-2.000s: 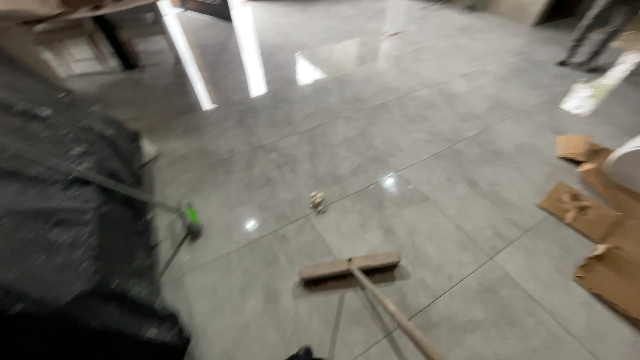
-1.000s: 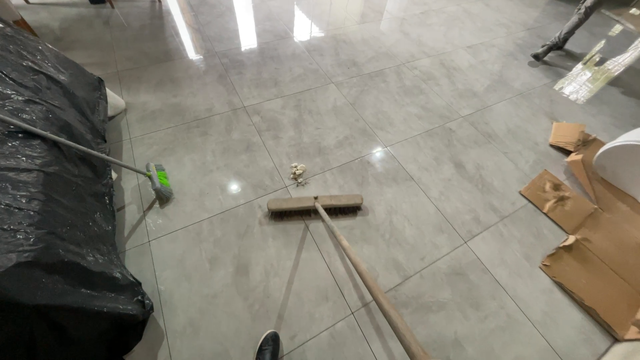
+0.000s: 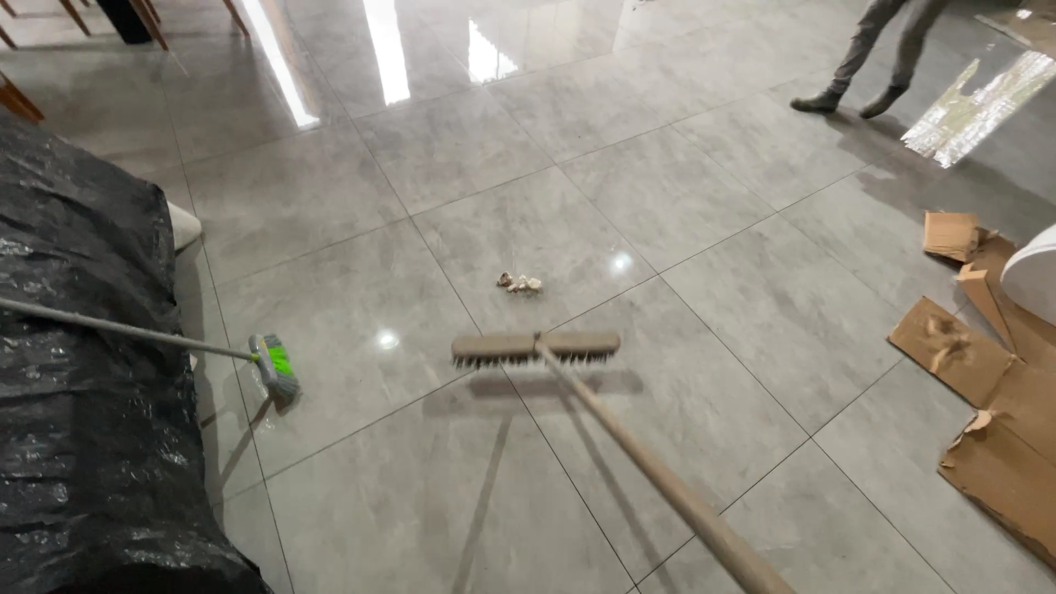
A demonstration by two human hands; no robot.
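Note:
A push broom with a wide head (image 3: 536, 346) and a wooden handle (image 3: 660, 470) reaches in from the bottom edge, right of centre. Its dark bristles appear raised a little off the grey tiled floor, with a shadow below them. Just beyond the head lies a small heap of whitish and brown debris (image 3: 520, 284). Neither my left hand nor my right hand shows, so what holds the handle is hidden below the view.
Black plastic sheeting (image 3: 82, 371) covers something at left, where a second broom with a grey and green head (image 3: 276, 367) rests. Torn cardboard (image 3: 953, 351) and a white round object (image 3: 1035, 272) lie at right. Another person's legs (image 3: 866, 58) stand at upper right. Chair legs show at upper left.
The broom head, seemingly on the floor a second ago, now appears lifted slightly. My shoe, seen at the bottom edge a second ago, is out of view. More of the other person's legs shows.

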